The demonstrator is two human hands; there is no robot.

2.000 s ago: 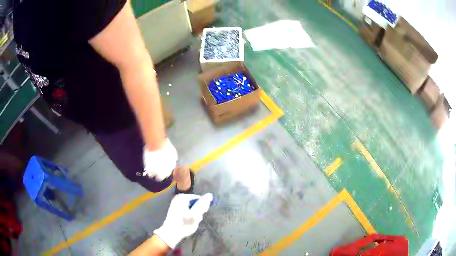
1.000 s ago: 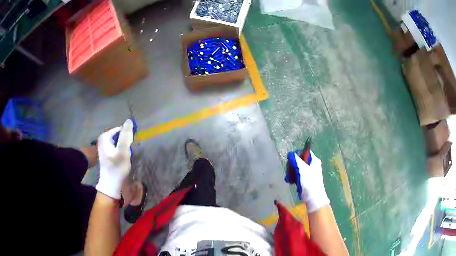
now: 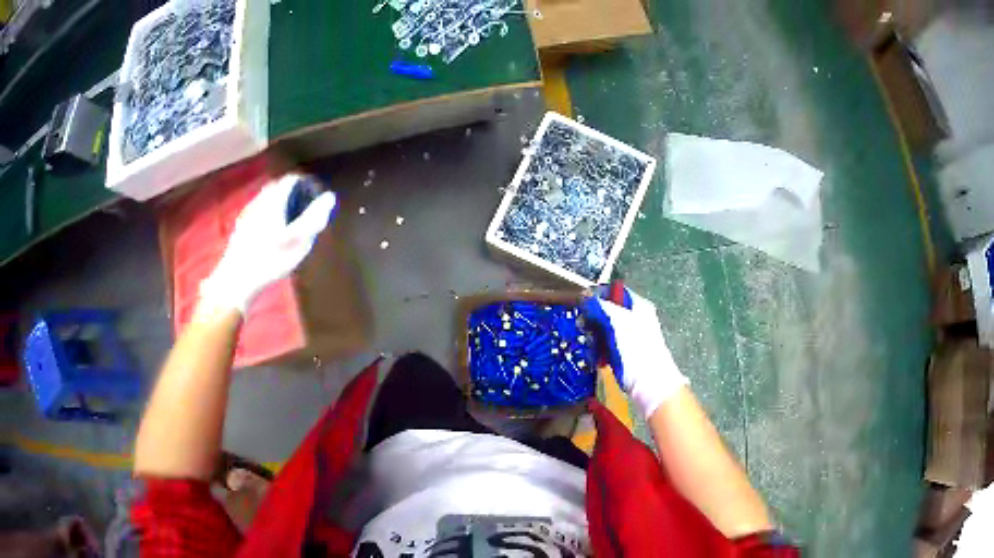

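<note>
My left hand [image 3: 256, 251], in a white glove with blue fingers, is raised over a salmon-pink compartment tray [image 3: 267, 316]. Its fingers are curled; whether it holds anything cannot be told. My right hand [image 3: 643, 354], gloved alike, is closed around a tool with a red handle [image 3: 618, 292], mostly hidden by the fingers. It is at the right edge of an open cardboard box [image 3: 477, 398] filled with bright blue parts. A white foam box [image 3: 512, 213] heaped with small grey-blue pieces stands just beyond.
A green-topped bench [image 3: 327, 60] runs along the upper left, bearing another filled foam box [image 3: 253, 87], loose small parts and a blue item [image 3: 412, 70]. A blue stool [image 3: 49, 365] stands left. A white sheet [image 3: 747, 196] lies on the floor; cardboard boxes [image 3: 959, 414] line the right.
The view has moved forward to the boxes and bench. My left hand is now over the pink tray, my right beside the blue-parts box. The dark-clothed person on the left is no longer clearly visible.
</note>
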